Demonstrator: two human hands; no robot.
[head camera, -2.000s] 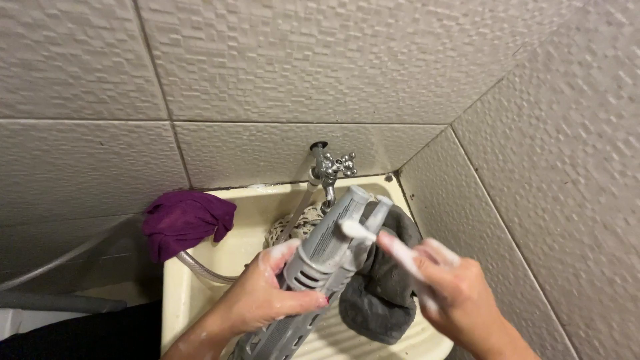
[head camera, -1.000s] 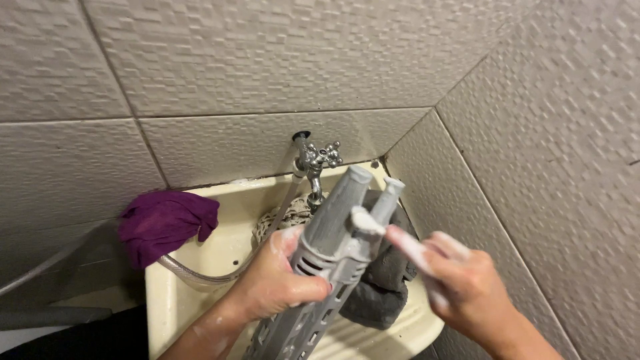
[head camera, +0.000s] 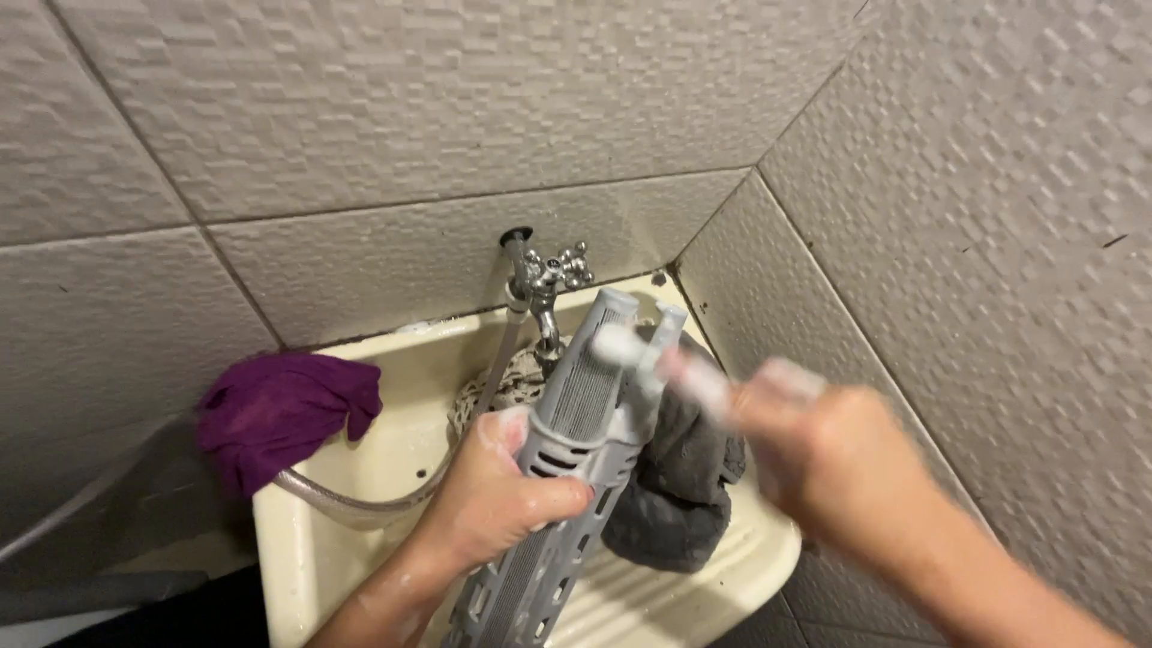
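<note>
My left hand (head camera: 504, 486) grips a long grey plastic toy blaster or similar gun-shaped shell (head camera: 576, 396) around its middle, its two tapered ends pointing up toward the tap. Soap foam coats parts of the shell and my fingers. My right hand (head camera: 810, 423), blurred, is closed on a small brush (head camera: 693, 378) whose white foamy head lies at the shell's upper part, near the narrower tube. Behind the shell, dark grey wet cloth (head camera: 675, 504) rests on the ribbed side of a cream laundry sink (head camera: 297, 576). The shell's lower end runs out of view.
A chrome tap (head camera: 544, 297) with a clear hose (head camera: 360, 506) stands at the back wall. Purple cloth (head camera: 279, 414) hangs over the sink's left rim. A patterned cloth (head camera: 517, 387) lies in the basin under the tap. Textured tile walls (head camera: 990, 270) close in the back and right.
The brush head has moved off the narrower tube toward the wider one, then sits at the wider one's side. My left hand keeps its hold on the shell.
</note>
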